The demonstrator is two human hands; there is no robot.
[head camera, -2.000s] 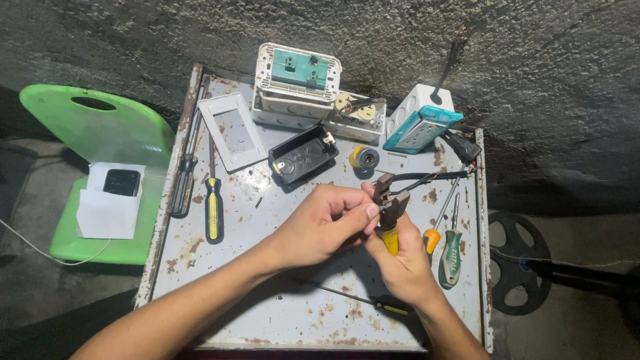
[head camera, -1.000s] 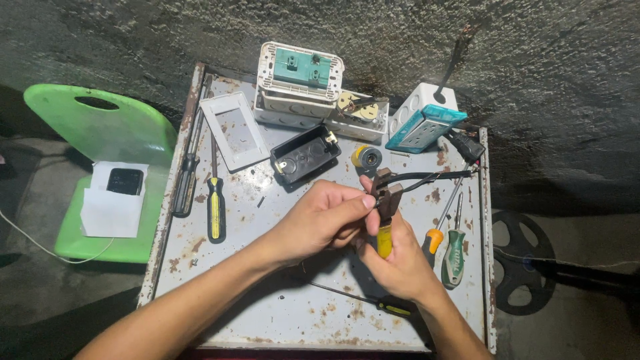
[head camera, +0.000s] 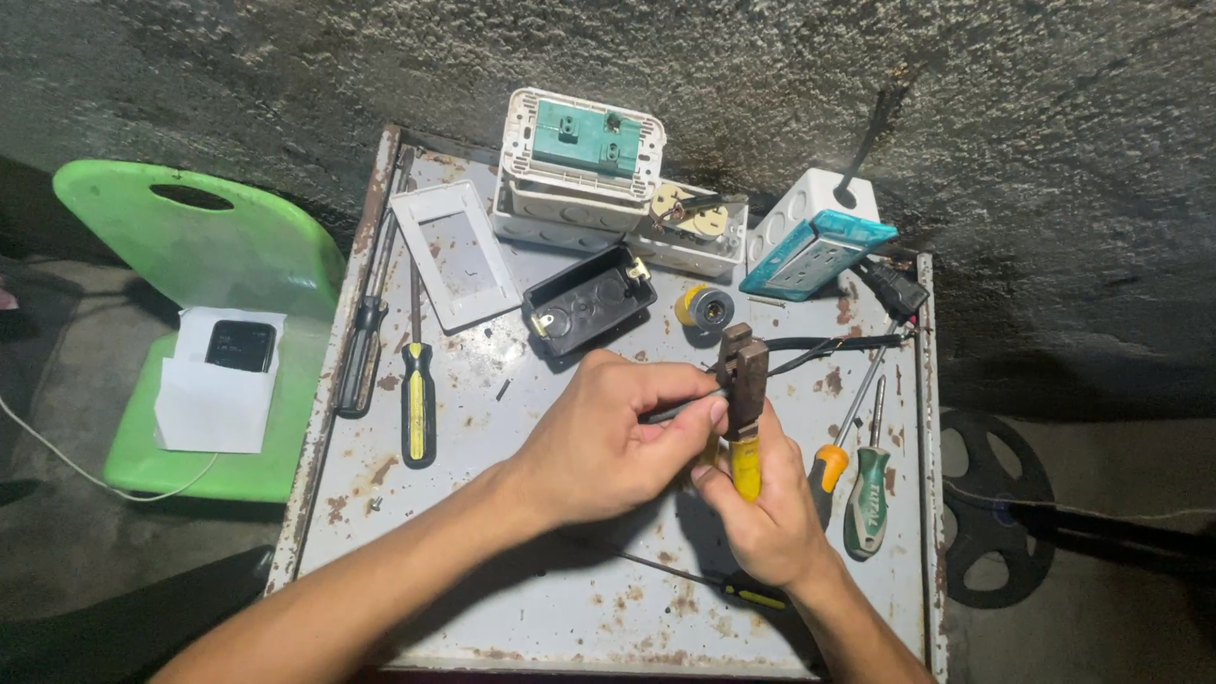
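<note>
My left hand (head camera: pixel 617 437) pinches a dark electrical cable (head camera: pixel 673 410) between thumb and fingers, right beside the jaws of a pair of pliers (head camera: pixel 746 389) with yellow grips. Those pliers are in my right hand (head camera: pixel 765 513), their rusty jaws pointing up and away. The cable passes at the jaws; whether they bite it is hard to tell. Black wires (head camera: pixel 826 344) stretch from behind the jaws to the table's right edge. Just beyond the pliers stands a roll of tape (head camera: pixel 705 309), and a black plastic electrical box (head camera: pixel 589 302) lies beyond my left hand.
On the rusty metal table (head camera: pixel 456 589) are a white frame (head camera: pixel 456 256), a socket with green backing (head camera: pixel 586 138), a box with beige socket (head camera: pixel 698 223) and a blue-faced outlet box (head camera: pixel 817 252). Screwdrivers (head camera: pixel 418 404) flank both sides. A green chair (head camera: pixel 204 237) holds a phone (head camera: pixel 241 346).
The pliers have turned in my right hand so that their jaws now point more upright. My left hand still pinches at the jaws, and a dark cable length now shows between its fingers.
</note>
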